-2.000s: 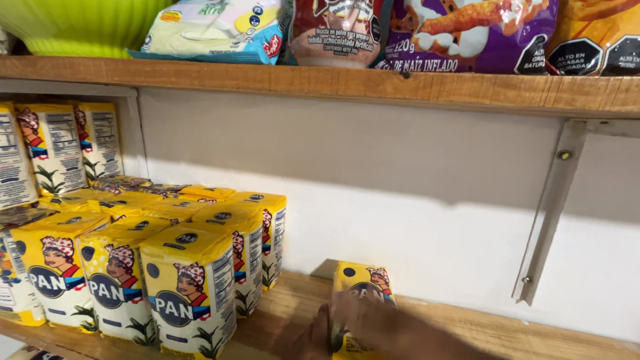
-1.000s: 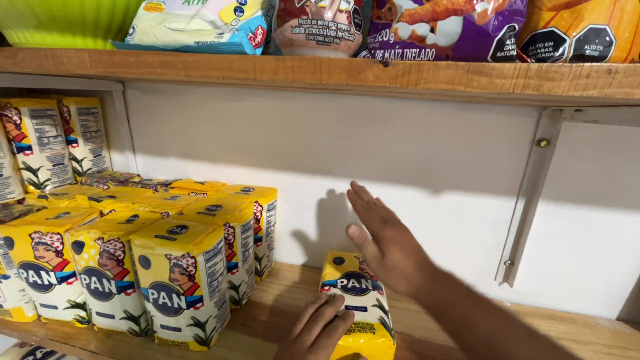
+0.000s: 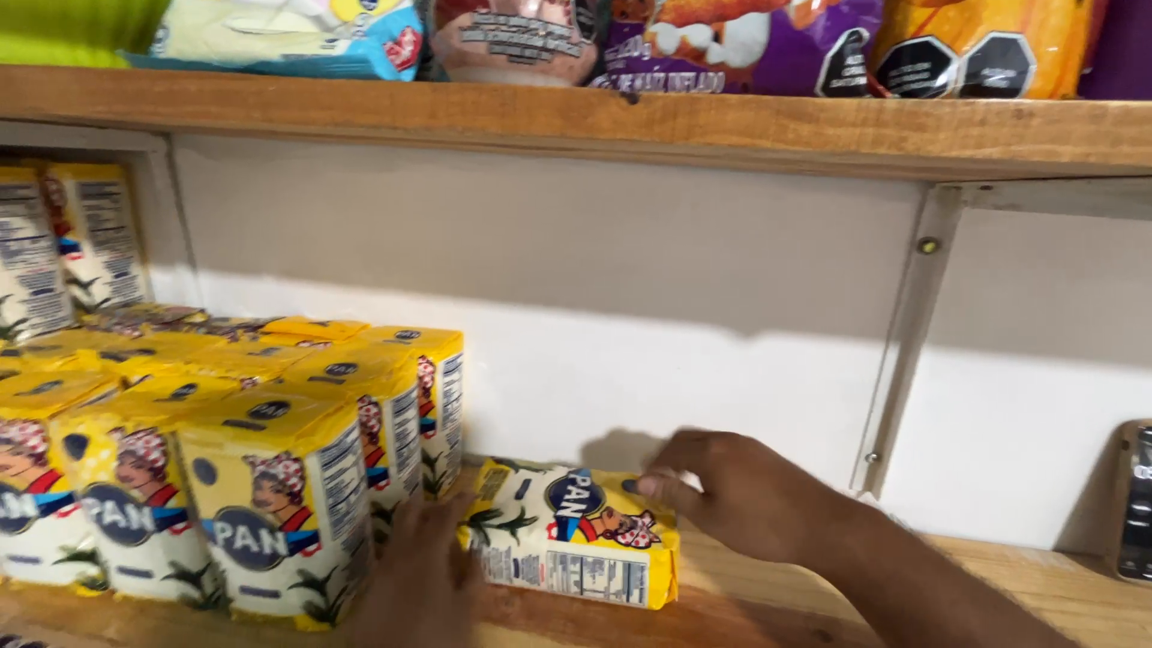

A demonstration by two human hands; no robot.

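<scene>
A yellow and white PAN flour package (image 3: 567,531) lies on its back on the lower wooden shelf, its printed front facing up and its top end to the right. My right hand (image 3: 738,495) is at that top end, thumb and bent fingers at its upper right corner; whether it grips is unclear. Blurred, my left hand (image 3: 423,567) is at the package's left end, between it and the upright packages, its fingers partly hidden. Rows of upright PAN packages (image 3: 270,513) stand close together on the left.
Above runs a wooden shelf (image 3: 540,121) holding snack bags (image 3: 747,45) and a green container (image 3: 72,31). A metal bracket (image 3: 909,342) is on the white back wall. At the far right a dark object (image 3: 1136,504) leans upright. More packages (image 3: 99,243) stand at the back left.
The single package stood upright in the earlier frames and now lies flat, turned sideways. My right hand, raised open beside it a second ago, has come down to its top end.
</scene>
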